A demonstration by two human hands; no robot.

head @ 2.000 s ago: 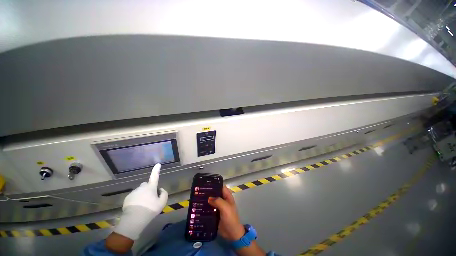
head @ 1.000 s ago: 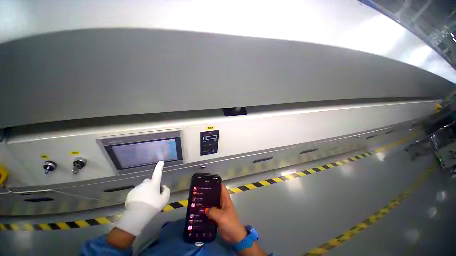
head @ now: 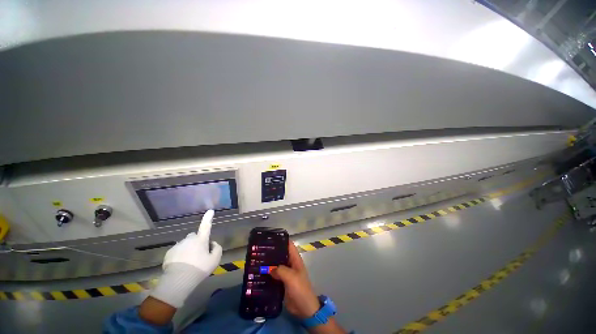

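My left hand (head: 191,259) wears a white glove. Its index finger is extended to the lower right edge of the grey-framed touchscreen (head: 189,198); contact is unclear. The hand holds nothing visible. My right hand (head: 295,280) is bare, with a blue wristband, and holds a black smartphone (head: 264,274) upright just below the panel. The thumb is on the phone's screen, which shows a dark list with a blue and red patch beside the thumb.
Two round switches (head: 102,214) sit left of the touchscreen, and a small black display (head: 274,186) sits right of it. The long white machine (head: 392,156) spans the view. Yellow-black tape (head: 366,231) marks the grey floor. Equipment stands at far right.
The view has shifted slightly since the oldest frame. A blue and red patch has appeared in the phone's list. My gloved hand stays at the touchscreen's lower edge.
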